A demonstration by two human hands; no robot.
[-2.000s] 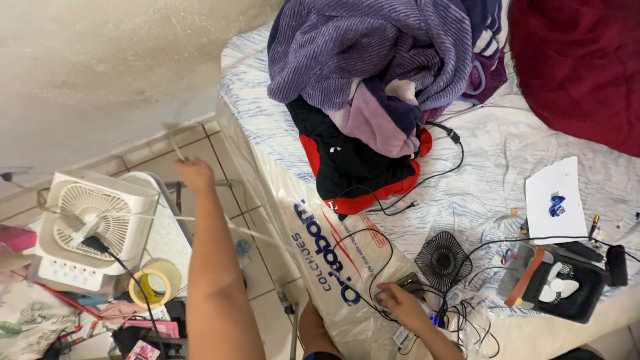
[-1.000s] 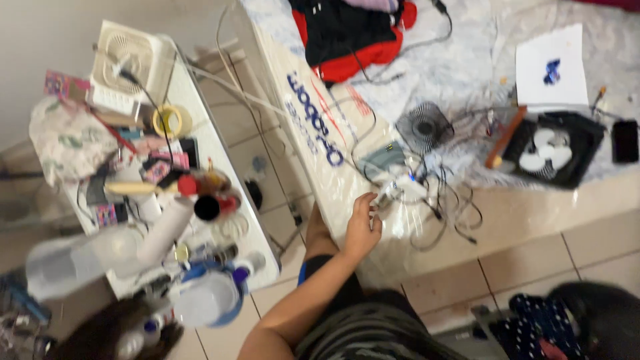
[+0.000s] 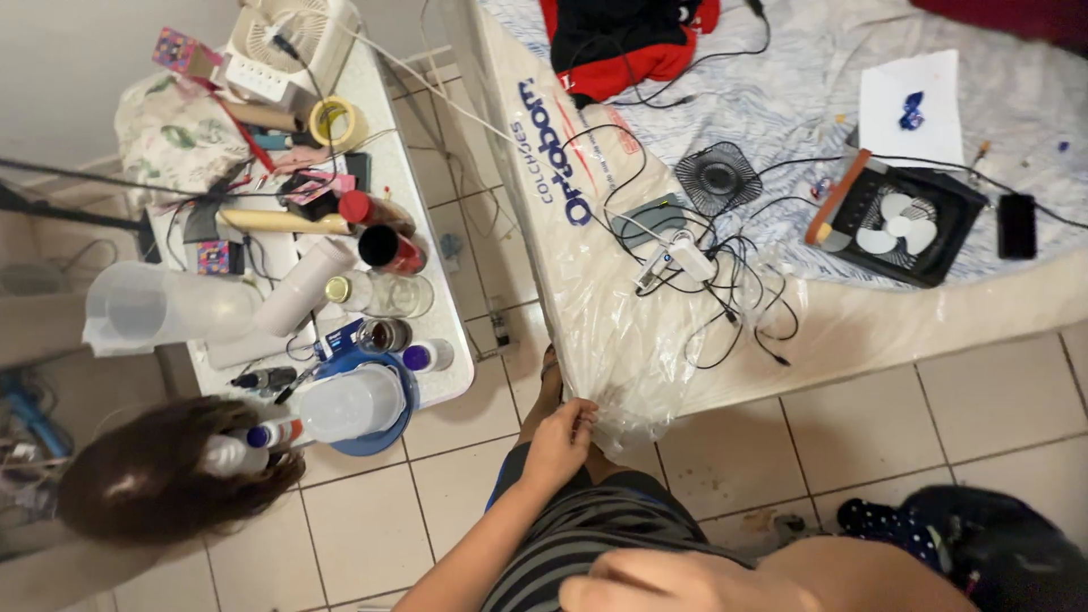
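My left hand (image 3: 558, 444) is at the near corner of the plastic-wrapped mattress (image 3: 841, 382), with its fingers slightly curled beside the loose plastic film (image 3: 629, 408); whether they pinch it cannot be told. Blurred and partly cut off, my right hand (image 3: 650, 582) hovers before my striped shirt with bent fingers. On the mattress lie a white electronic device (image 3: 693, 257) among tangled black cables (image 3: 739, 280), a black fan grille (image 3: 719, 178) and a black fan housing (image 3: 905, 225) with white blades. A black phone (image 3: 1017, 226) lies right of the housing.
At the left, a white table (image 3: 450, 365) holds a white fan (image 3: 289, 38), yellow tape (image 3: 334, 123), jars, bottles and a clear plastic tub (image 3: 353, 404). A brown wig (image 3: 161, 476) stands at its near end. A dark bag (image 3: 1003, 544) sits on the tiled floor (image 3: 722, 459).
My left hand, beside the cables one second ago, is now at the mattress corner. My right hand has come into view near my body. The view has shifted towards the table and floor.
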